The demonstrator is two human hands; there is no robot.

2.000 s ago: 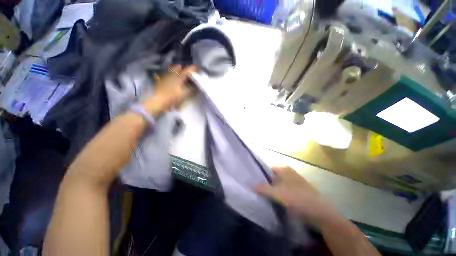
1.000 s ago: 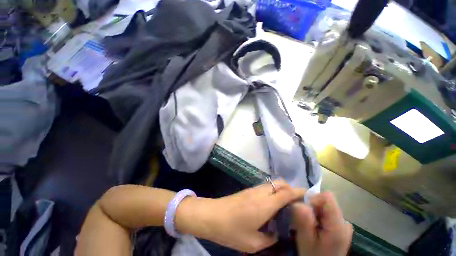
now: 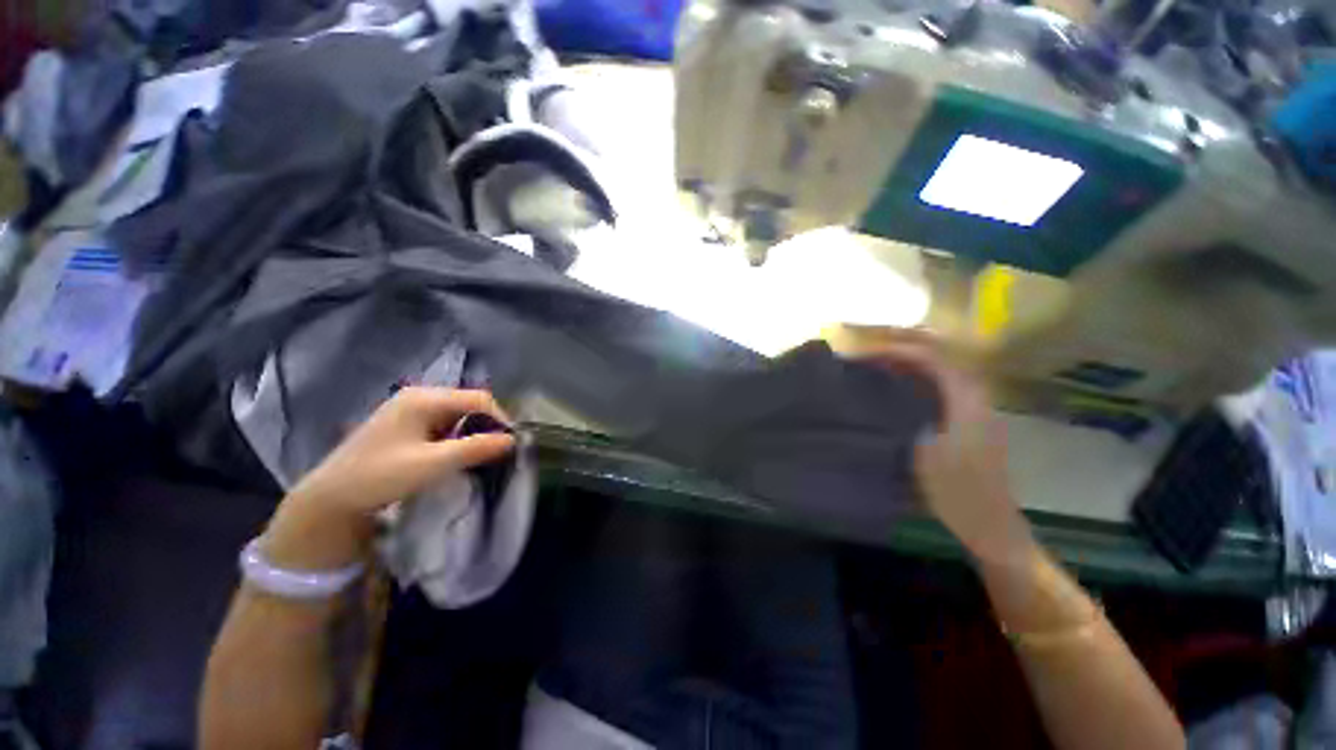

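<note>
A garment with dark grey panels (image 3: 630,366) and light grey parts lies from the heap at the left across the table front. My left hand (image 3: 425,454) pinches a dark and light grey edge of it at the table's front edge. My right hand (image 3: 945,425) holds the far right end of the dark grey panel, stretched out flat below the machine head; its fingers are blurred and partly hidden by cloth. A light grey loop with a black band (image 3: 535,161) stands behind the panel. The sewing machine (image 3: 777,132) is behind, its needle area lost in glare.
The machine's green panel (image 3: 908,139) carries a glowing white screen. A dark phone-like slab (image 3: 1194,491) lies at the table's right end, beside printed packs (image 3: 1304,440). More printed packs (image 3: 81,301) lie far left. A blue basket (image 3: 608,27) is behind the table.
My hands were together at the front edge and are now wide apart. The dark grey panel has been drawn rightward over the light grey cloth. The view has shifted right.
</note>
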